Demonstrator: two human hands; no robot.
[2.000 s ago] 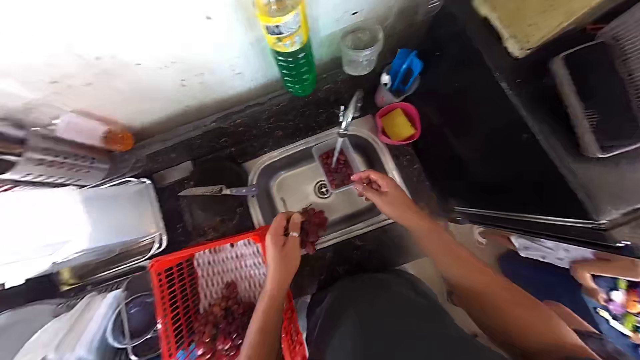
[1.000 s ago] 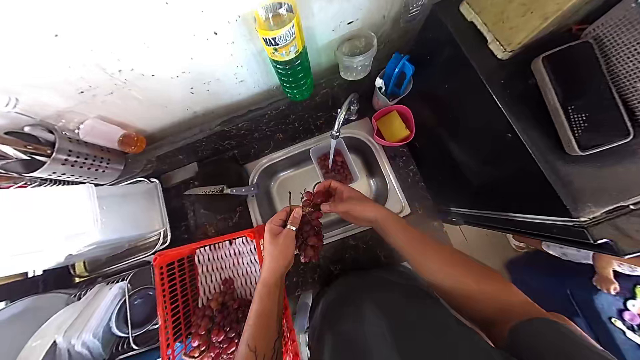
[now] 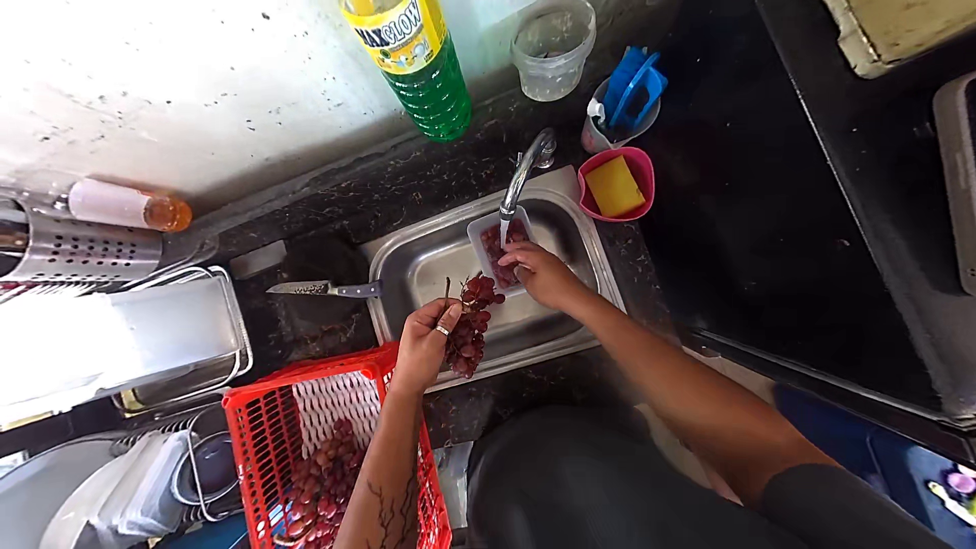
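My left hand [image 3: 428,334], with a ring on one finger, pinches the stem of a bunch of red grapes [image 3: 467,335] that hangs over the sink's near left part. My right hand [image 3: 543,276] is over a clear plastic container [image 3: 476,226] of loose grapes [image 3: 494,245] in the steel sink [image 3: 432,263]; whether its fingers hold a grape cannot be told. Water runs from the faucet [image 3: 521,177] into the container. More grapes [image 3: 324,484] lie in a red plastic crate [image 3: 242,436] at the lower left.
A knife [image 3: 324,289] lies left of the sink. Behind stand a bottle of green liquid [image 3: 423,80], a clear tub [image 3: 550,57] and a cup with blue brushes [image 3: 608,122]. A pink bowl holds a yellow sponge [image 3: 614,187] at right. Dish racks [image 3: 236,320] stand at left.
My right hand has moved from the grape bunch to the container under the faucet. My left hand still holds the bunch.
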